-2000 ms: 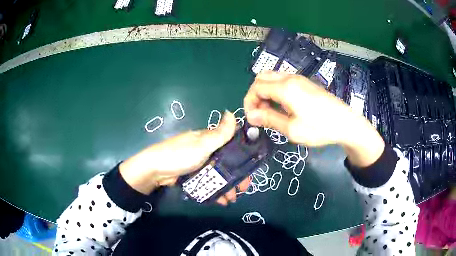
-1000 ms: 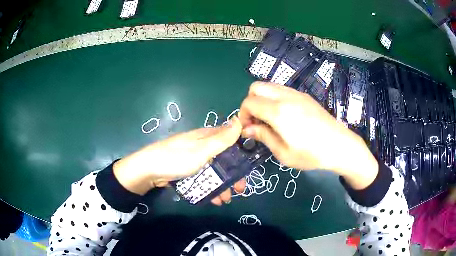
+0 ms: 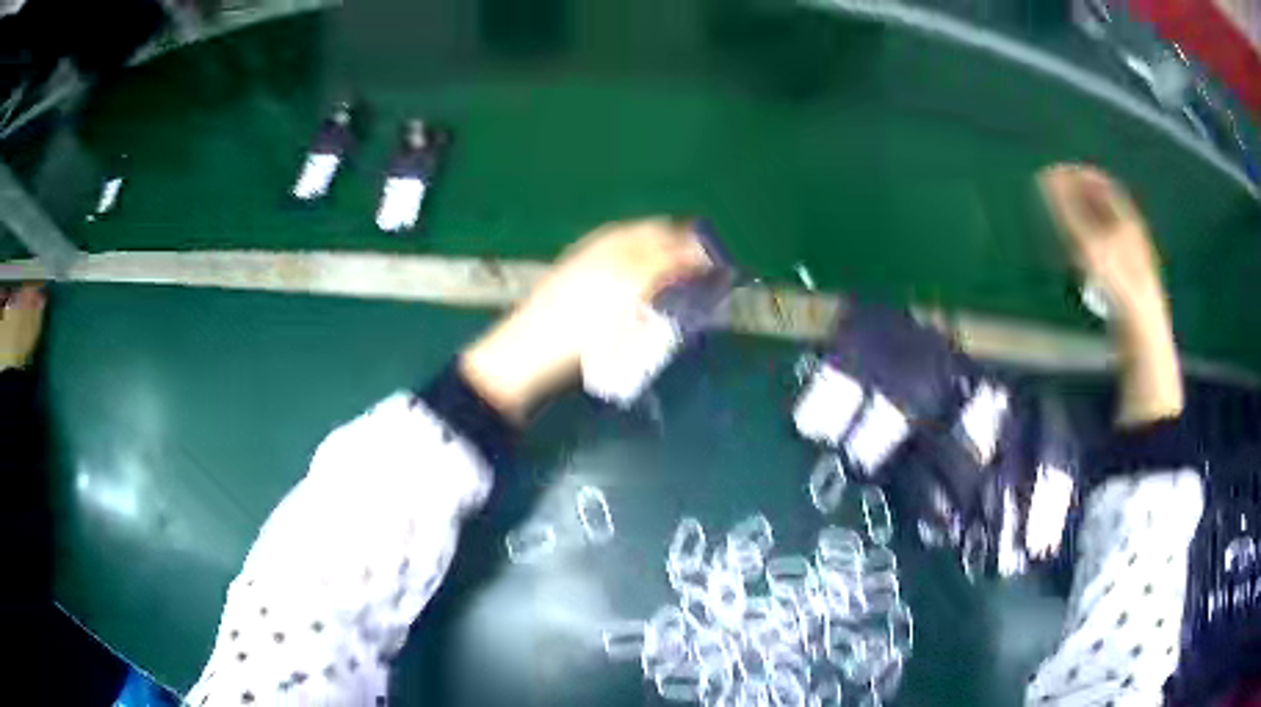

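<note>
My left hand (image 3: 588, 304) is raised over the pale divider and holds a black handset housing (image 3: 692, 287) with a blurred white keypad patch at its lower end. My right hand (image 3: 1106, 242) is stretched over the green belt at the right, blurred. A small white patch (image 3: 1095, 297) shows at its lower left edge, and whether the hand grips it cannot be told. A pile of clear oval rings (image 3: 774, 622) lies on the green bench. Waiting black housings with white patches (image 3: 899, 356) lie together right of centre, some overlapping.
The pale divider strip (image 3: 374, 276) crosses between bench and belt. On the belt, two handsets (image 3: 404, 187) lie side by side at the left, and another small one (image 3: 111, 194) lies farther left. Another person's hand (image 3: 20, 325) shows at the left edge. Black trays (image 3: 1238, 553) stand at the right.
The view has tilted up towards the belt. My hands have parted: the left has carried the housing forward to the divider, and the right has let go and reached out over the belt.
</note>
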